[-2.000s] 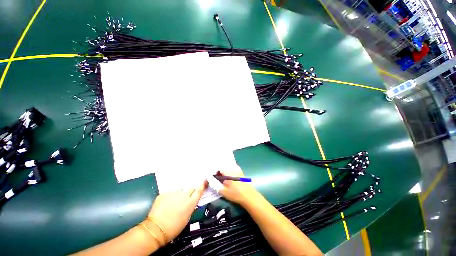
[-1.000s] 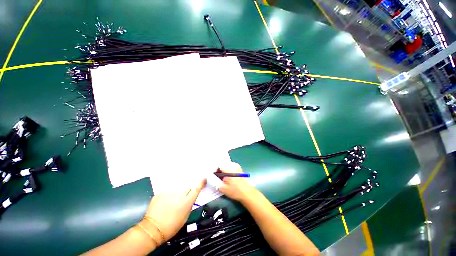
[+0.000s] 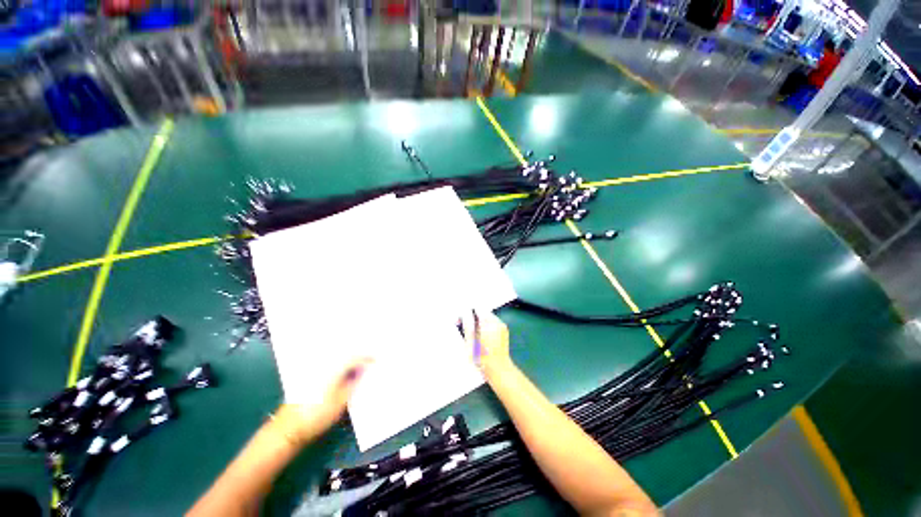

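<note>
White paper sheets (image 3: pixel 374 273), overlapping and looking blank from glare, lie over a black wire harness bundle (image 3: pixel 343 204) on the green bench. My right hand (image 3: pixel 489 341) is over the right part of the lowest sheet and holds a thin dark and blue pen (image 3: pixel 474 338), now roughly upright. My left hand (image 3: pixel 328 397) is blurred at the lower left edge of the sheets, with a dark spot at its fingertips. Whether it grips paper is unclear. A second harness bundle (image 3: pixel 606 404) runs beneath my right forearm.
Short black harness branches with white labels (image 3: pixel 111 389) lie at the left. A pale power strip (image 3: pixel 776 151) stands at the right bench edge by a post. A white looped cord (image 3: pixel 20 252) is at the far left. Racks and blue items stand beyond the bench.
The view has tilted up, showing the area beyond the bench. My left hand has moved left, apart from my right hand. The pen has turned from level to upright, and the lowest sheet lies differently.
</note>
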